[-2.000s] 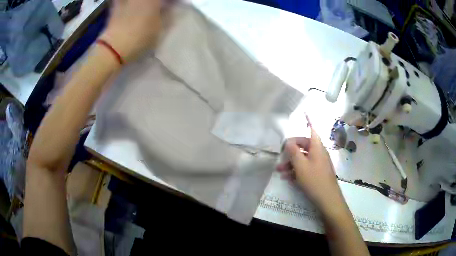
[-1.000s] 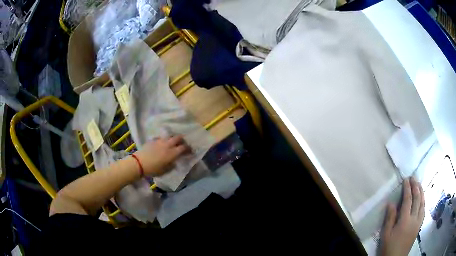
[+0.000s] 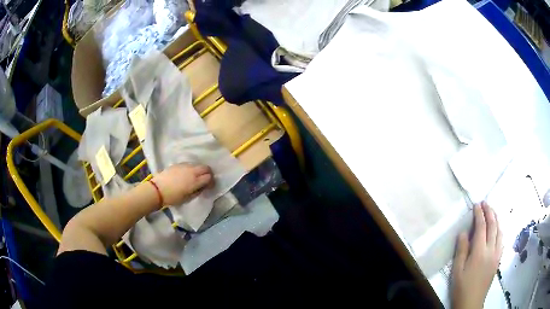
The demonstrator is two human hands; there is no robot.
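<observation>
My left hand [image 3: 183,183] lies on a grey cloth piece [image 3: 175,130] draped over a yellow metal rack; its fingers are curled at the cloth, and whether they pinch it I cannot tell. My right hand [image 3: 477,256] rests flat, fingers together, at the lower edge of a large pale garment panel [image 3: 386,114] spread on the white table. A small white piece [image 3: 479,169] lies on the panel above my right fingertips. The panel looks washed out in bright light.
The yellow rack [image 3: 33,196] holds more grey pieces with pale yellow labels [image 3: 104,165]. A carton [image 3: 89,75] with plastic-wrapped goods stands behind it. Dark blue cloth [image 3: 244,72] and stacked pale panels [image 3: 289,24] lie by the table's far left. The table's wooden edge [image 3: 356,187] faces the rack.
The view has swung left from the sewing machine to the rack. My left hand has gone from the garment panel to the rack's grey cloth. My right hand now lies on the panel's edge.
</observation>
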